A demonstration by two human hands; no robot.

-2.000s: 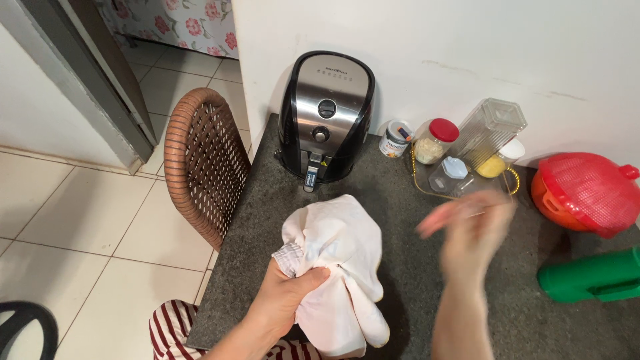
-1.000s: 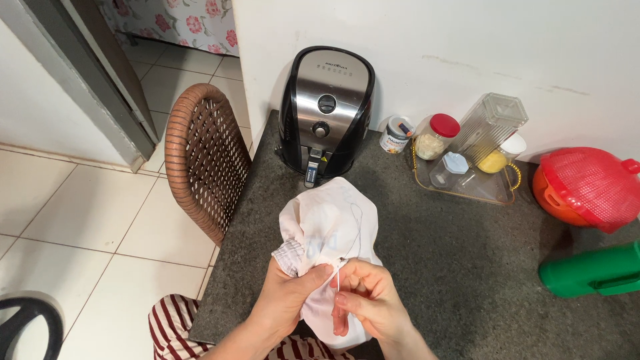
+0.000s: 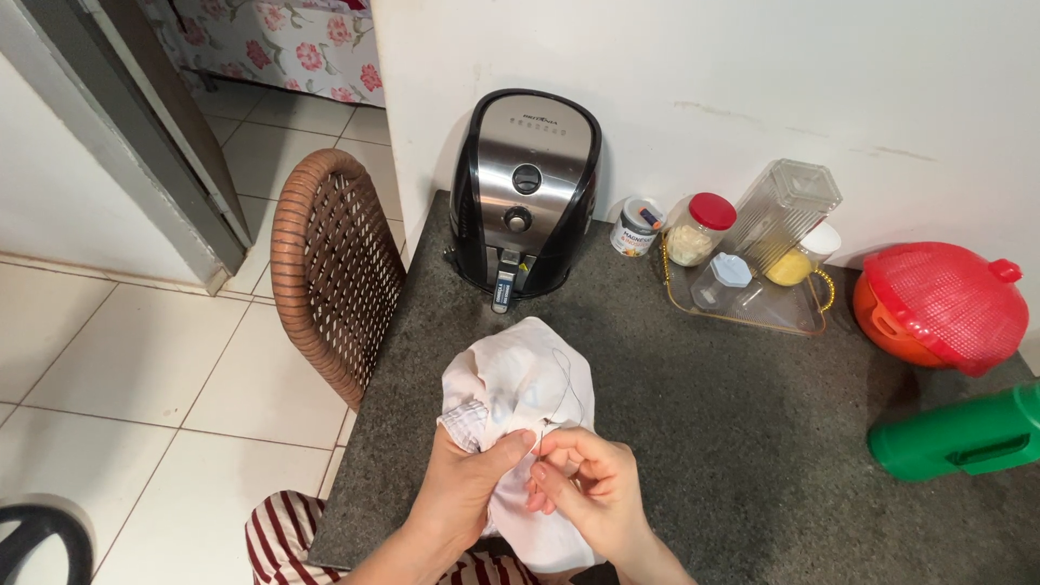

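Observation:
A bunched white cloth (image 3: 520, 366) with faint print and a gathered edge lies over the near part of the dark countertop. My left hand (image 3: 471, 479) grips its left side, thumb on top near a small dark stitched spot. My right hand (image 3: 589, 483) pinches a thin sewing needle (image 3: 541, 443) between thumb and fingers, close to my left thumb. A dark thread (image 3: 569, 378) loops over the cloth above the fingers. The needle's tip is too small to make out, and the fingers hide part of the cloth.
An air fryer (image 3: 528, 187) stands at the wall. To its right are a small tub (image 3: 636, 231), a red-lidded jar (image 3: 699, 231), a clear tray (image 3: 731, 319) with containers, a red covered bowl (image 3: 934, 309) and a green container (image 3: 951, 435). A woven chair (image 3: 333, 268) stands left.
My right hand was blurred and away to the right of the cloth two seconds ago. It has come back to the cloth beside my left thumb. My left hand has kept its hold.

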